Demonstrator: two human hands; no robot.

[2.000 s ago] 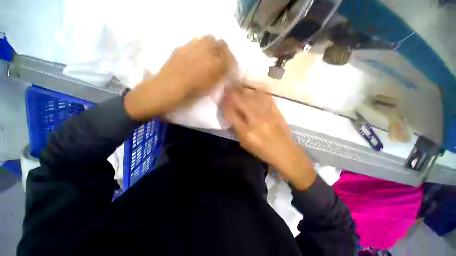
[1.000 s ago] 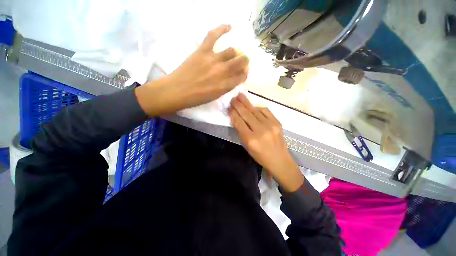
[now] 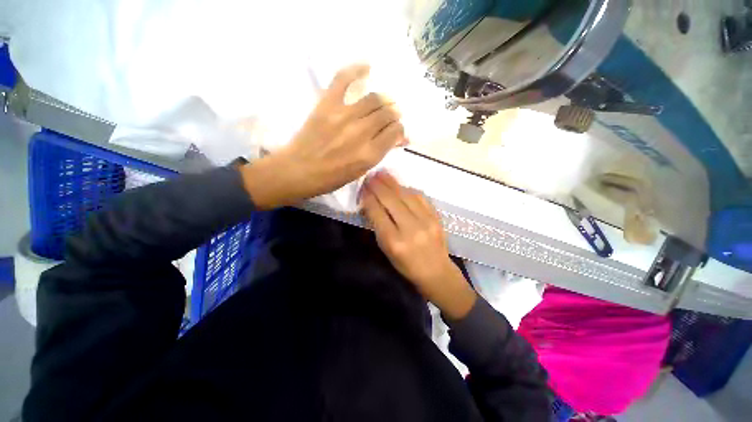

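Observation:
White fabric (image 3: 190, 119), overexposed, spreads over the left part of the table and under my hands. My left hand (image 3: 342, 140) lies on it just left of the needle area, thumb raised away from bent fingers. My right hand (image 3: 406, 224) is at the table's front edge with its fingertips on the fabric edge, close below my left hand; whether it pinches the cloth is not clear. The sewing machine head (image 3: 511, 49) stands right of my left hand. Glare hides the cloth's far side.
Dark-blue thread snips (image 3: 594, 234) and a tan scrap (image 3: 636, 224) lie right of the needle area. A metal fitting (image 3: 672, 262) sits at the table edge. Blue baskets (image 3: 74, 194) stand below left. Bright pink fabric (image 3: 598, 350) hangs lower right. The grey ruler edge (image 3: 495, 241) runs along the front.
Since a second ago, my right hand has shifted slightly left along the table edge with the fabric edge. My left hand has moved slightly down and left, its thumb still raised.

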